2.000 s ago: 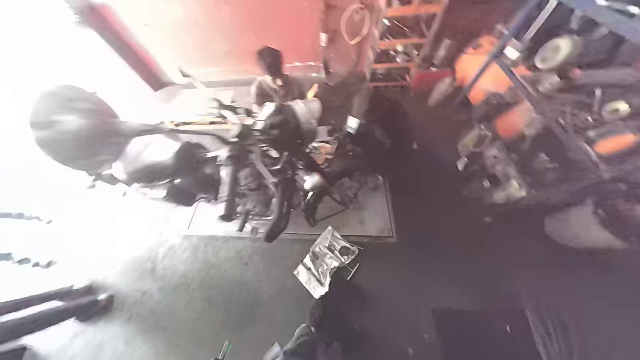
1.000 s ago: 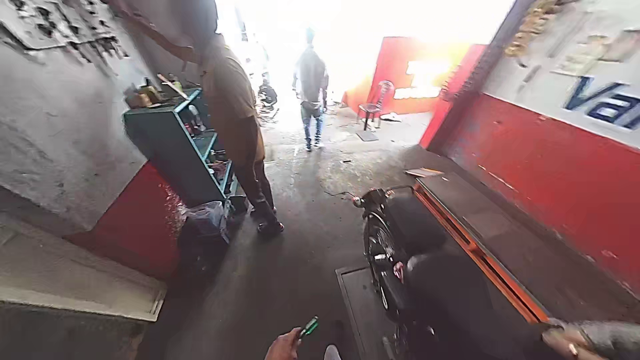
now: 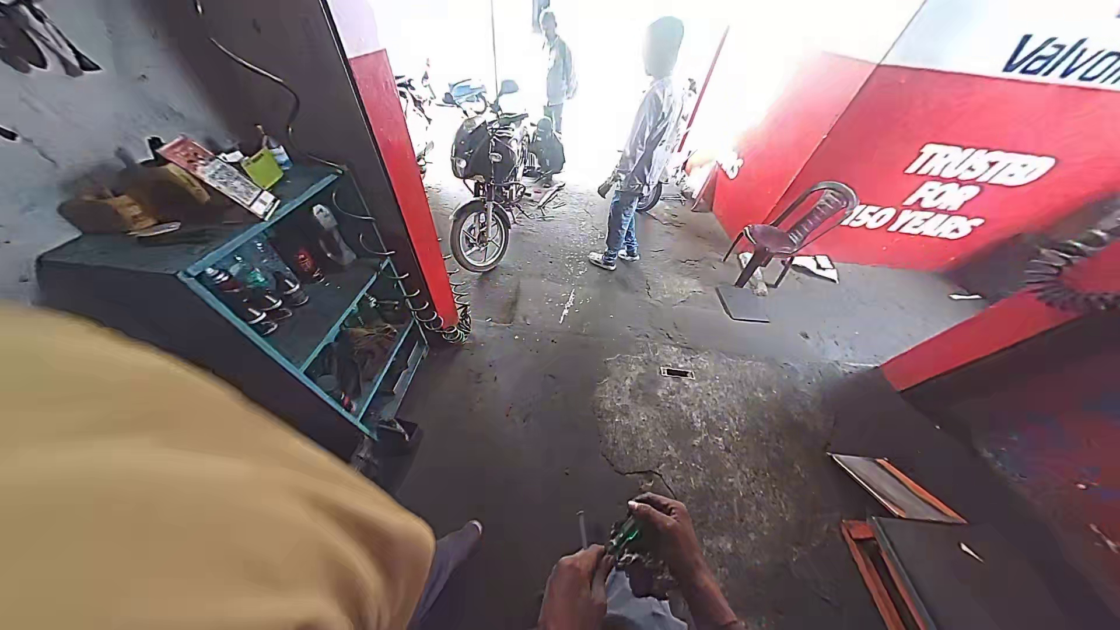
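Near the bottom centre, both my hands are close together around a green-handled tool (image 3: 624, 535), perhaps a screwdriver. My left hand (image 3: 573, 584) is closed at its lower end, and a thin metal shaft (image 3: 583, 528) rises beside its fingers; whether it belongs to the same tool I cannot tell. My right hand (image 3: 667, 528) has its fingers bent on the upper part of the green handle. A small dark thing below the right hand is too blurred to name.
A person in a yellow shirt (image 3: 201, 490) stands very close on the left. Beyond is a teal-edged shelf unit (image 3: 289, 337) with bottles. Ahead are a motorcycle (image 3: 483, 175), a person in jeans (image 3: 643, 149) and a plastic chair (image 3: 792, 229). An orange-edged ramp (image 3: 971, 569) lies at the lower right.
The view has swung from the workshop floor towards the entrance. One second ago one hand held the green tool low in view; now both hands are together at it.
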